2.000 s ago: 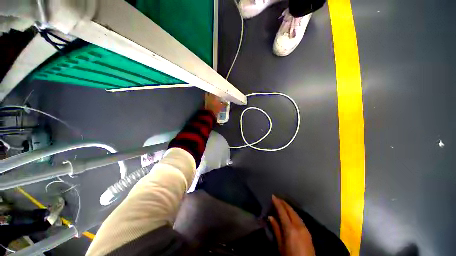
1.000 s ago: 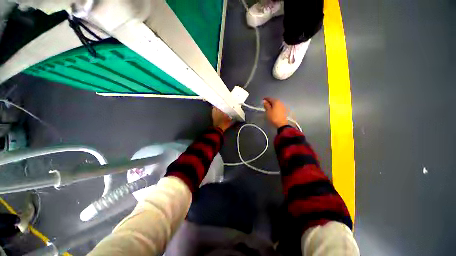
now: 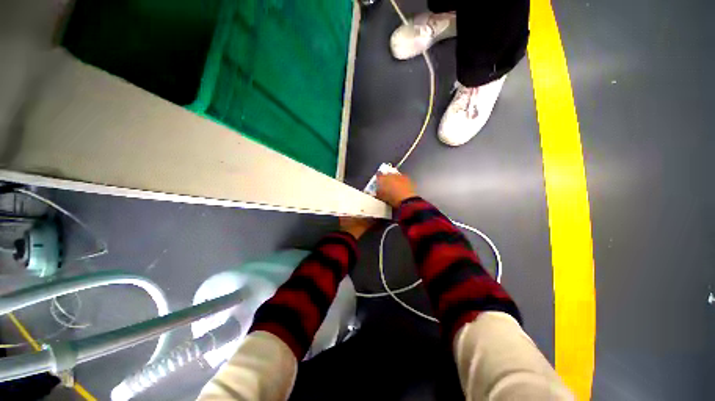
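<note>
A small white power strip [image 3: 382, 174] lies on the floor by the end of the white table leg [image 3: 298, 188]. My right hand [image 3: 394, 188] is on the strip; its fingertips cover part of it, and whether it holds a plug cannot be told. My left hand [image 3: 356, 225] is at the other side of the leg, mostly hidden behind it. A thin white cord [image 3: 382, 266] lies looped on the floor beside my hands and runs towards the steamer base [image 3: 333, 313]. Another cord [image 3: 430, 102] runs from the strip towards the top.
A green crate [image 3: 282, 94] stands at the upper left. The steamer pole [image 3: 149, 330] and pale hose [image 3: 125, 280] reach in from the left. A teal-grey base [image 3: 43, 249] is at the far left. A person's white shoes [image 3: 469, 113] stand ahead. A yellow line [image 3: 566, 188] runs at right.
My right hand has come in from the lower edge, passed over the cord and reached the strip. The strip has shifted out past the leg. My left hand is now more hidden by the leg.
</note>
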